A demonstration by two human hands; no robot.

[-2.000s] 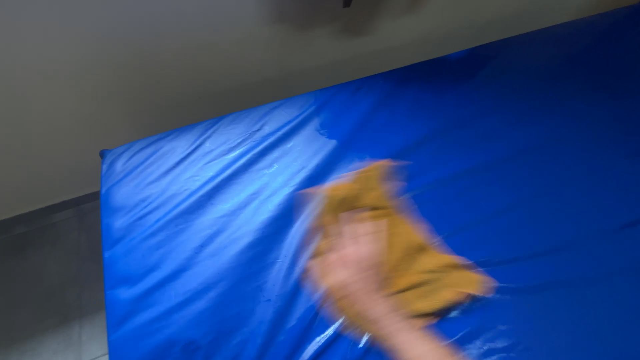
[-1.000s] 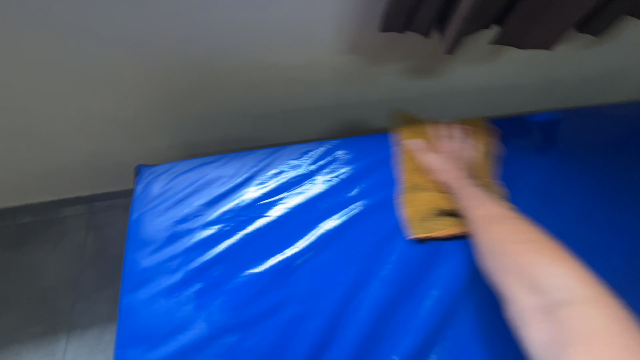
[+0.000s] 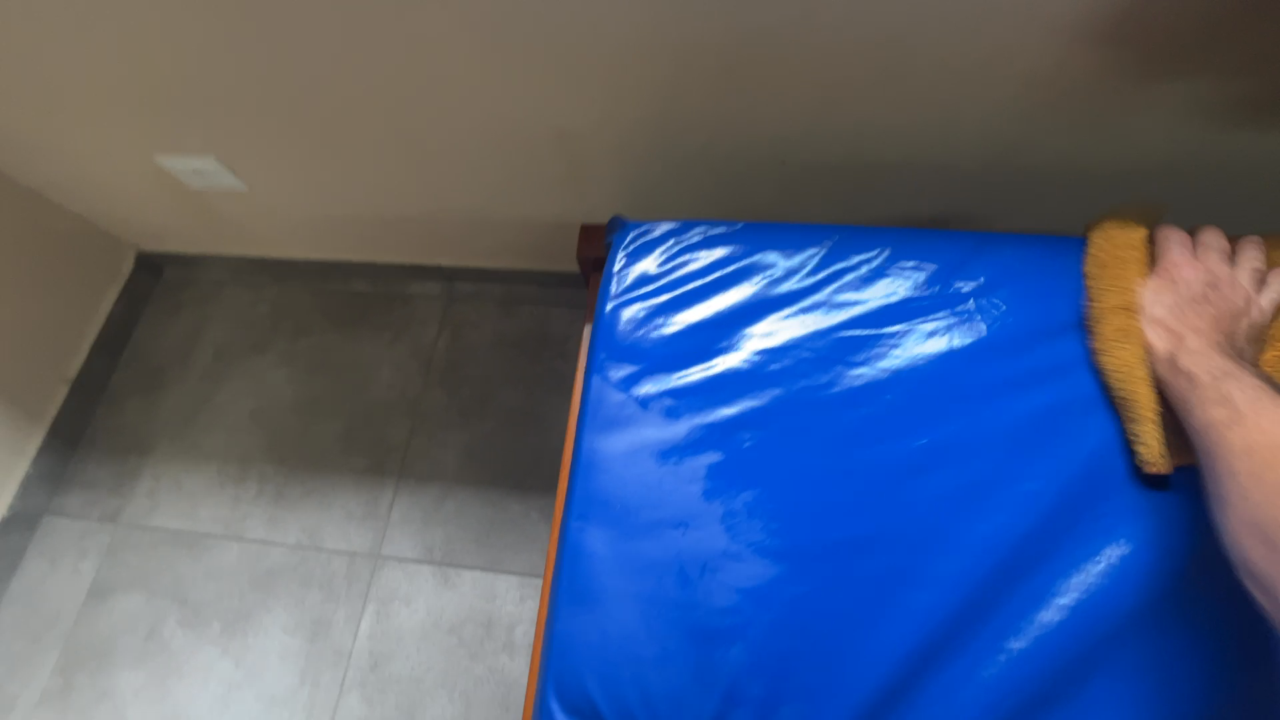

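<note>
My right hand [image 3: 1205, 290] presses flat, palm down, on a mustard-yellow cloth [image 3: 1125, 340] near the right side of the view. The cloth lies on a blue mattress with a smooth vinyl-like cover [image 3: 850, 480], at its far edge by the wall. Part of the cloth is hidden beneath the hand and forearm, and its right part runs out of view. Shiny streaks and wrinkles mark the cover, mostly toward the far left corner. My left hand is out of view.
A wooden bed frame [image 3: 563, 480] shows along the mattress's left side, with a darker post [image 3: 592, 250] at the far corner. Behind runs a beige wall [image 3: 400, 120] bearing a white plate [image 3: 200, 172]. Grey floor tiles [image 3: 250, 400] lie to the left.
From the middle of the mattress, my right hand has moved with the cloth to the far edge by the wall. The view has shifted left, showing more floor.
</note>
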